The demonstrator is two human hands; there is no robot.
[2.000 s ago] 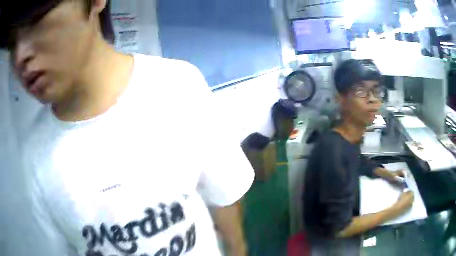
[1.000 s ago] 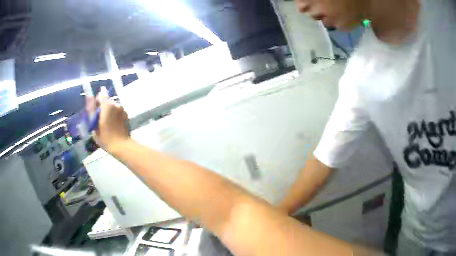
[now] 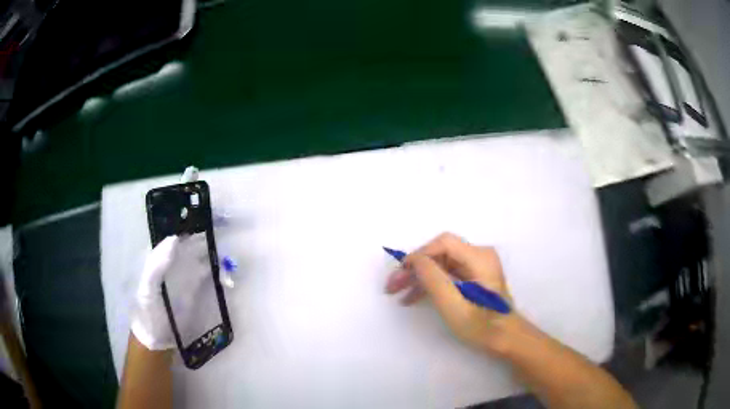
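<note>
A black phone middle frame (image 3: 222,307) with a large open window stands out over the left part of the white paper sheet (image 3: 320,319). My left hand (image 3: 156,295), in a white glove, holds it by its left side, with fingertips showing at its top and right edges. Blue marks show at the glove's fingertip right of the frame. My bare right hand (image 3: 460,283) holds a blue marker pen (image 3: 483,296) over the paper's right half, its tip pointing up and left, apart from the frame.
A black tray (image 3: 104,60) lies at the far left on the green bench (image 3: 344,80). A stained paper sheet (image 3: 600,104) lies at the right. Beyond it, a white fixture plate (image 3: 695,128) holds dark frames.
The view has swung from two people, then a raised bare arm near a person in white, down to the bench. Both my hands, the phone frame and the pen now show over the paper.
</note>
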